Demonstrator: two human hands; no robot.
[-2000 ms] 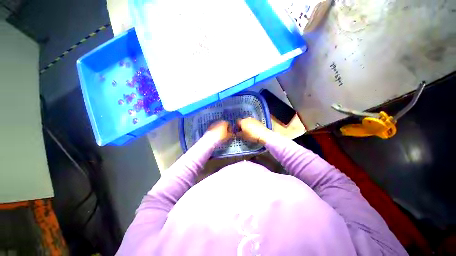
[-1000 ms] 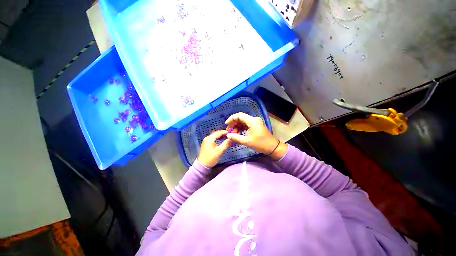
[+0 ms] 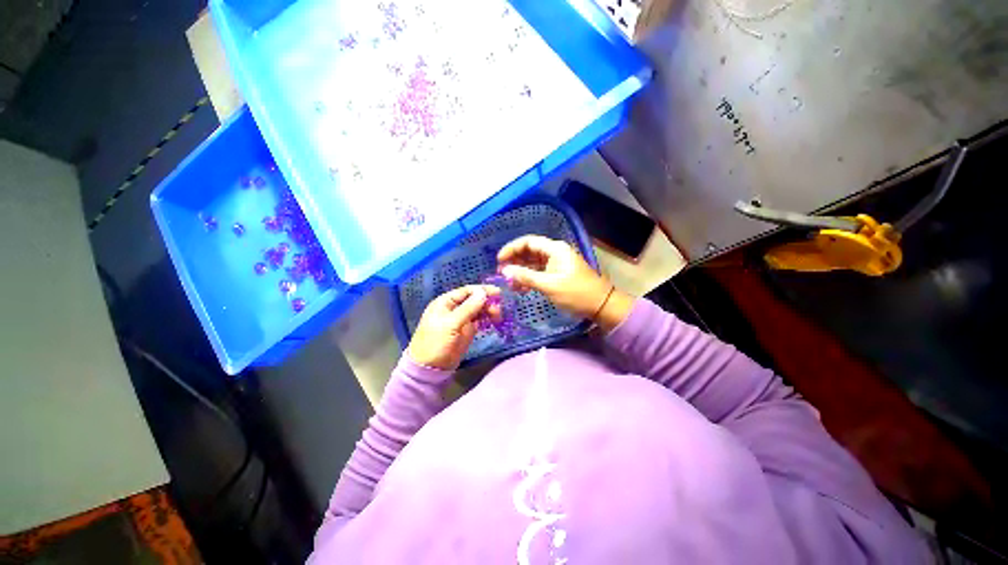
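Observation:
Small purple moulded parts (image 3: 505, 322) show between and below my hands, over the perforated basket (image 3: 416, 289) with its dark blue rim. My left hand (image 3: 448, 324) has its thumb and fingertips closed on a purple moulded part at the basket's left side. My right hand (image 3: 556, 277) is above the basket's right side, fingers curled around purple bits; its exact hold is partly hidden. More purple parts lie scattered in the large tray (image 3: 381, 270) with a white-looking inside.
The deeper blue bin (image 3: 182, 237) at the left holds darker purple parts. A black phone (image 3: 608, 220) lies right of the basket. Side cutters with an orange-yellow handle (image 3: 837, 252) are at the machine edge. A metal surface (image 3: 840, 99) fills the upper right.
My hands have moved slightly apart since one second ago, and purple parts now show between and below them. Two seconds ago my hands were together, blurred. The view has shifted slightly.

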